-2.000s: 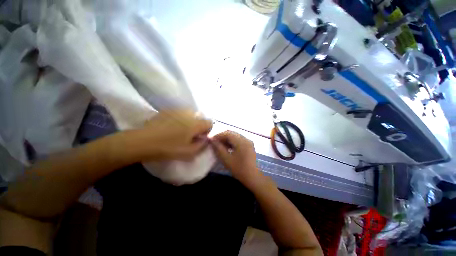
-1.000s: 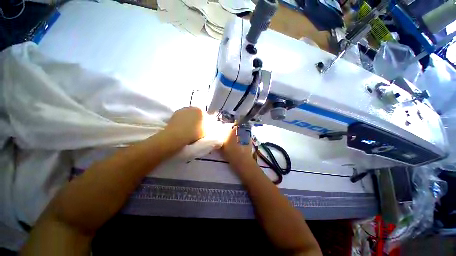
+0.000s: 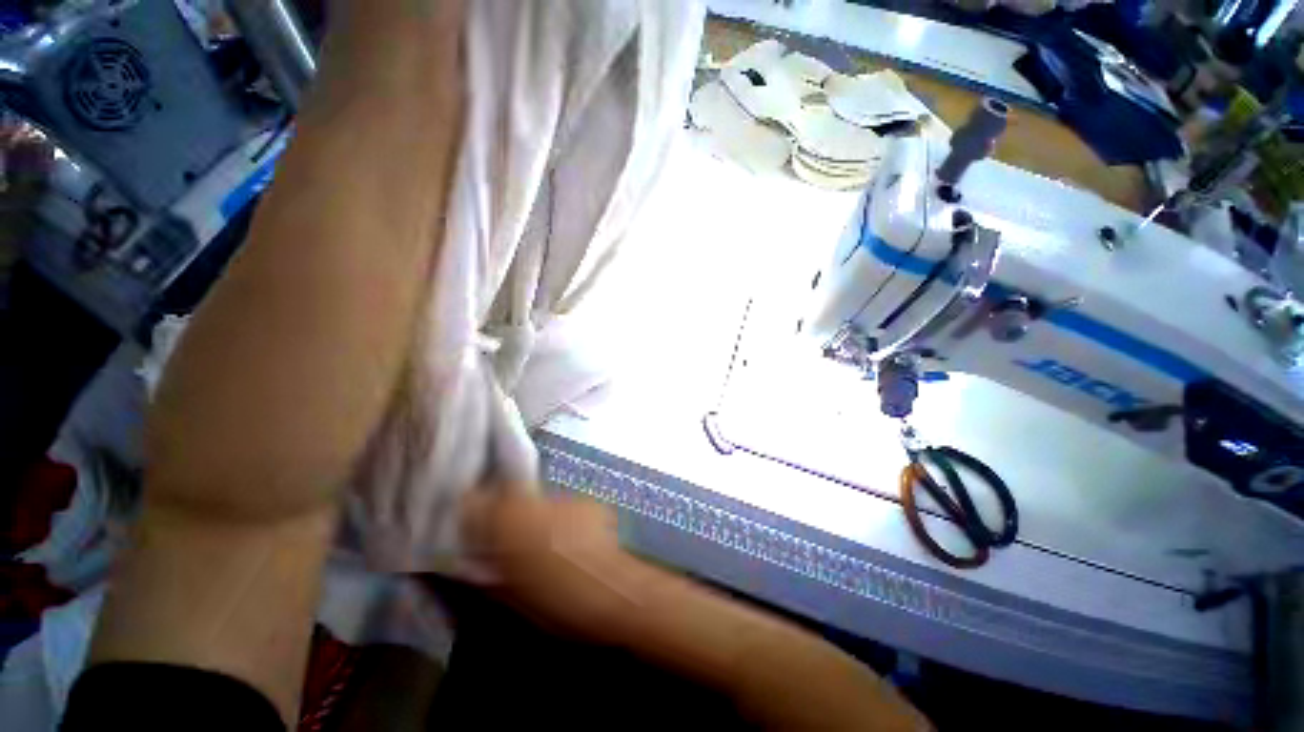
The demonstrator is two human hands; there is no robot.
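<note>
An off-white garment (image 3: 551,186) hangs in long folds from the top edge of the view down over the table's front edge, bunched near its middle. My left forearm rises along its left side; my left hand is cut off by the top edge. My right hand (image 3: 544,541) is blurred at the lower part of the cloth and touches it; its finger grip cannot be made out. The white sewing machine (image 3: 915,272) stands to the right, with no cloth seen under its needle area. Scissors (image 3: 958,505) with orange-brown and black loops lie beside it.
Stacked cream cut pieces (image 3: 830,126) lie behind the machine head. The grey measuring strip (image 3: 758,529) runs along the table's front. Another machine with a grey motor housing (image 3: 107,83) stands at the upper left. Red and light cloth shows at the lower left.
The garment and both hands have moved away from the needle area to the left. My left arm has swung up out of the top of the view. The camera view has shifted left.
</note>
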